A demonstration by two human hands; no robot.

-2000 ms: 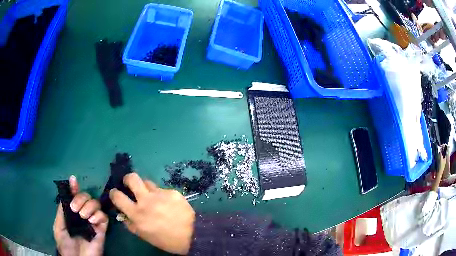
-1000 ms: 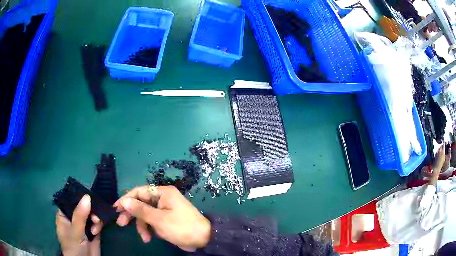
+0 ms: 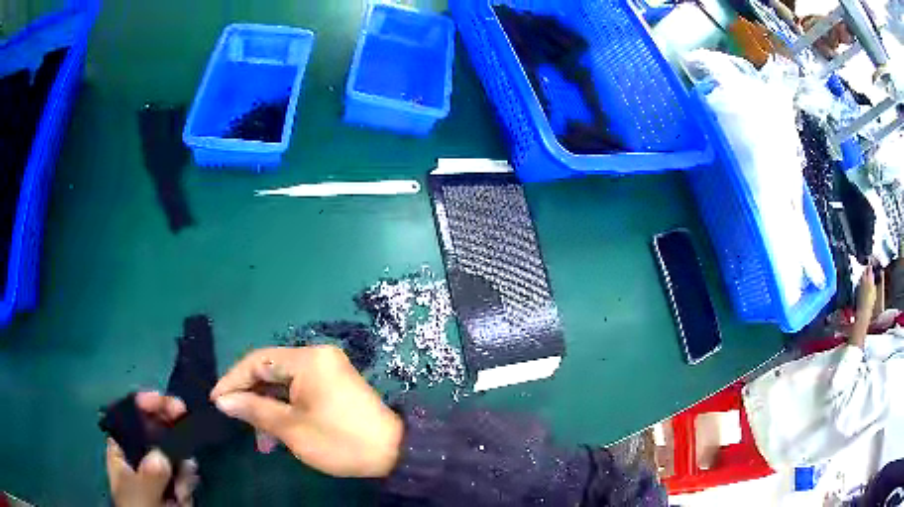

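My left hand (image 3: 149, 460), at the lower left, holds a soft black strip (image 3: 124, 421). My right hand (image 3: 322, 411) is just right of it, thumb and forefinger pinched together at the edge of the black material; whether something is between the fingertips cannot be told. No tweezers show in it. More black strips (image 3: 196, 356) lie on the green table just above the hands. A loose heap of small black pieces (image 3: 342, 339) lies beyond my right hand, beside white bits (image 3: 411, 317). The black sheet with silvery dotted rows (image 3: 496, 257) lies right of them.
A white pointed stick (image 3: 342, 187) lies above the heaps. Two small blue bins (image 3: 238, 152) (image 3: 392, 114) and a single black strip (image 3: 167, 163) are further back. Large blue baskets (image 3: 634, 161) stand left and right. A smartphone (image 3: 688, 297) lies right. A person's arm (image 3: 860, 327) shows far right.
The black strip in my left hand has shifted and turned. My right hand first worked over the bunched strips, then moved right, beside my left hand. The table scene has shifted left in view.
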